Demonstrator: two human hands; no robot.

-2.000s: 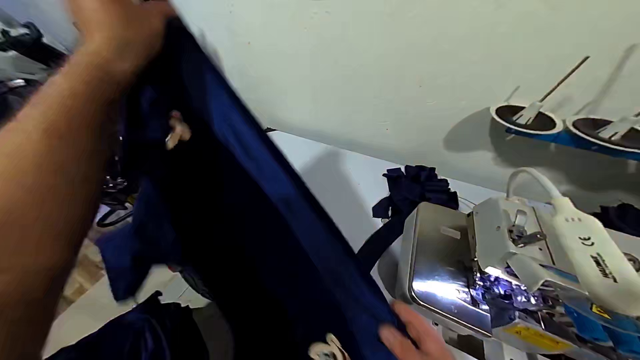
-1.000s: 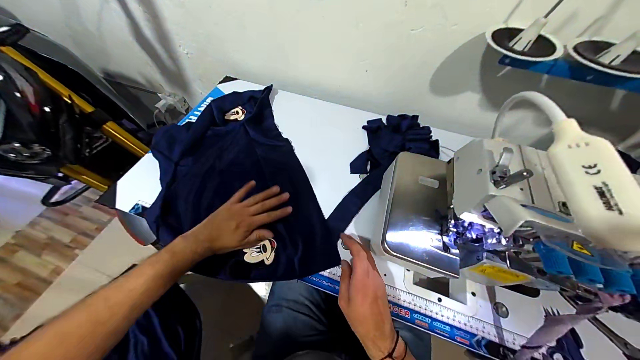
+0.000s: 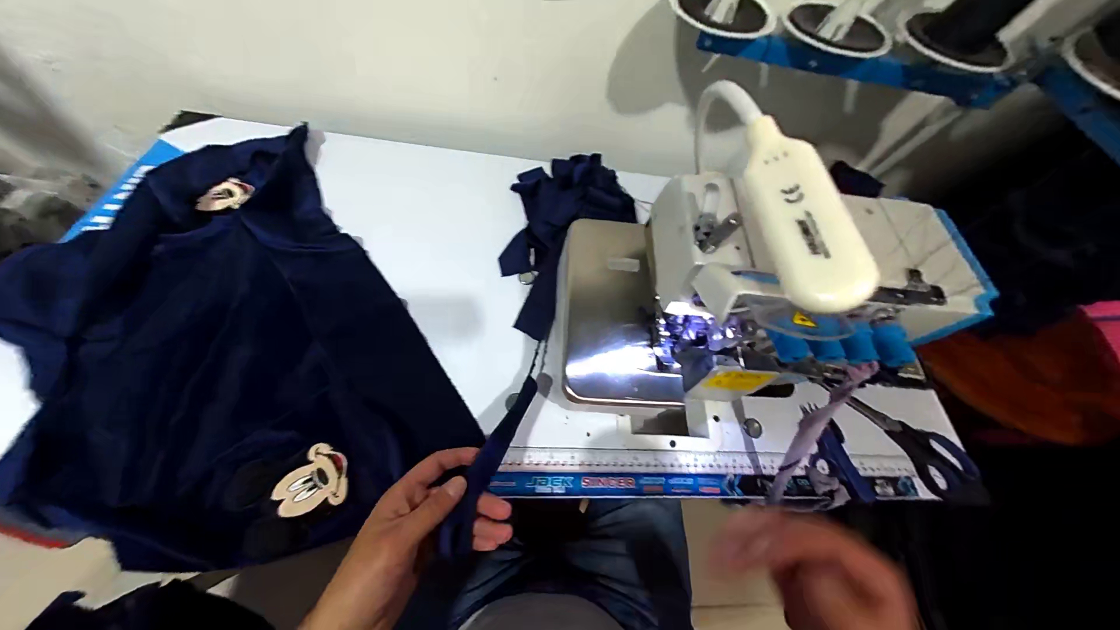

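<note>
A narrow navy fabric strip [image 3: 507, 429] is held in my left hand [image 3: 429, 525], near the table's front edge. Thread chain joins its upper end to a bunched heap of navy strips [image 3: 573, 210] beside the overlock sewing machine [image 3: 726, 297]. To the left lies a navy garment [image 3: 227, 350] with cartoon-face patches [image 3: 311, 481], spread over the white table. My right hand [image 3: 814, 560] is blurred, below the table edge at the right, just under a hanging mauve cloth strip [image 3: 809, 437]; whether it touches the strip or holds anything cannot be told.
Black-handled scissors [image 3: 927, 451] lie at the table's right end, close to a dark blue tool [image 3: 840, 464]. A cream lamp [image 3: 805, 219] hangs over the machine. Thread cone holders [image 3: 840, 31] sit on a blue rack above. Orange cloth [image 3: 1024, 376] is at the far right.
The garment was lifted, then laid on the table under my left hand. My left hand has left it and taken hold of the navy strip. My right hand has moved right, away from the garment's edge.
</note>
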